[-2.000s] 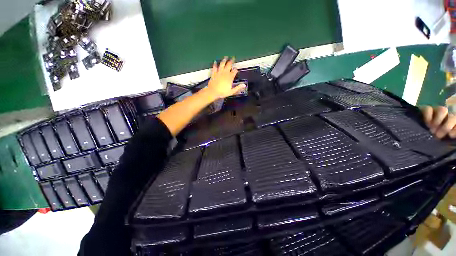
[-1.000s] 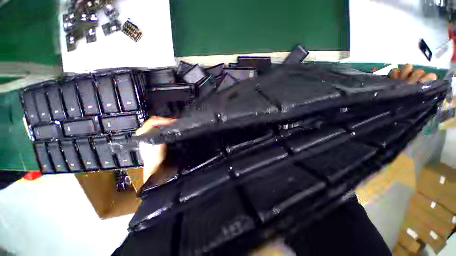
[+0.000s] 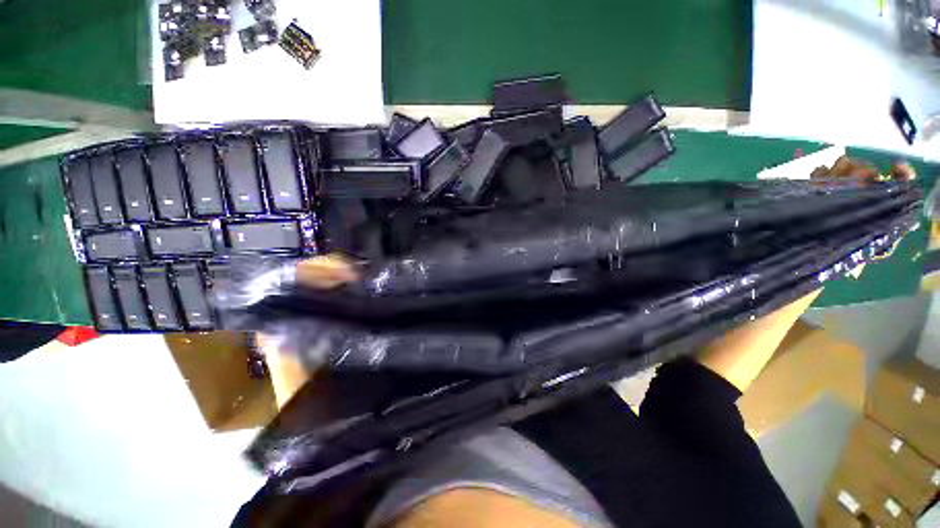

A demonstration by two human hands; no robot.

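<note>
A stack of large shiny black blister trays (image 3: 577, 299) spans the view in front of me, seen nearly edge-on and blurred. My left hand (image 3: 328, 272) grips its left end; only some fingers show over the edge. My right hand (image 3: 861, 171) holds its far right end, fingers over the top edge. Black plastic housings (image 3: 479, 165) lie heaped loose on the bench behind the stack. Another tray (image 3: 147, 244) at the left is filled with rows of black housings.
A white board (image 3: 268, 93) with small dark modules lies on the green belt (image 3: 567, 46). A second white board (image 3: 814, 83) is at the right. Brown cardboard boxes (image 3: 892, 443) stand below right, and another box (image 3: 211, 376) is below left. Something red (image 3: 77, 335) shows under the bench.
My left hand has moved from the heap of housings to the left end of the tray stack. The stack has tipped from face-up to nearly edge-on, uncovering more loose housings.
</note>
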